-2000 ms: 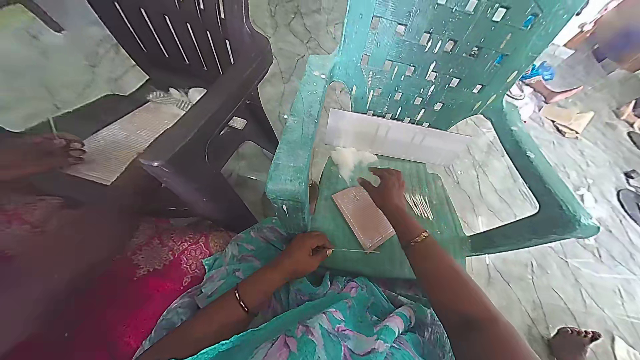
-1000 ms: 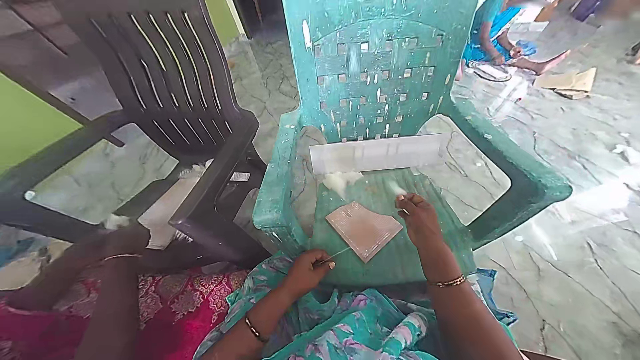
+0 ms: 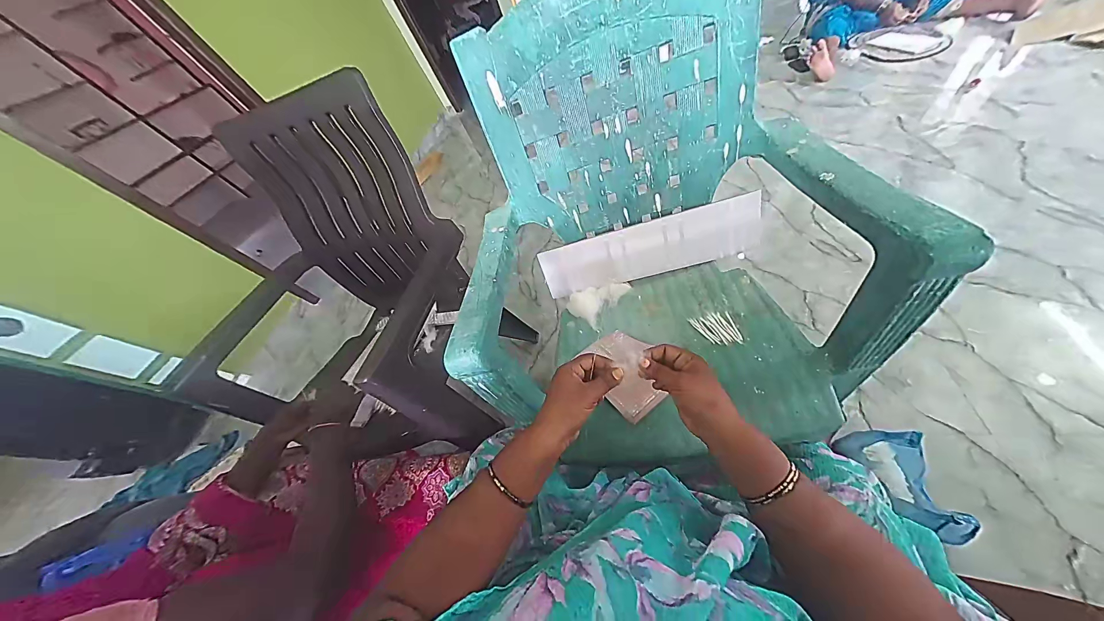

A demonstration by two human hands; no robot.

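Observation:
My left hand (image 3: 582, 388) pinches a thin stick between thumb and finger, above the left edge of a flat square tile or board (image 3: 636, 398). Close to it on the right, my right hand (image 3: 683, 379) has thumb and fingertips together over the same board; a small whitish bit seems to be at the fingertips. The board lies on the seat of a green plastic chair (image 3: 535, 379). Behind it rests a tuft of white cotton (image 3: 597, 302). Several thin white cotton wicks (image 3: 716, 329) lie in a row to the right. A white folded strip (image 3: 651, 246) stands along the back of the seat.
A dark brown plastic chair (image 3: 345, 190) stands at the left, with a co-worker's hands (image 3: 297, 427) near its seat. Blue cloth or plastic (image 3: 906, 483) lies on the marble-patterned floor at the right. Another person's foot (image 3: 824, 59) and cardboard (image 3: 1061, 24) show at the upper right.
My hands, apart a second ago, have come close together over the board. My right hand has moved left from beside the board. The view has shifted.

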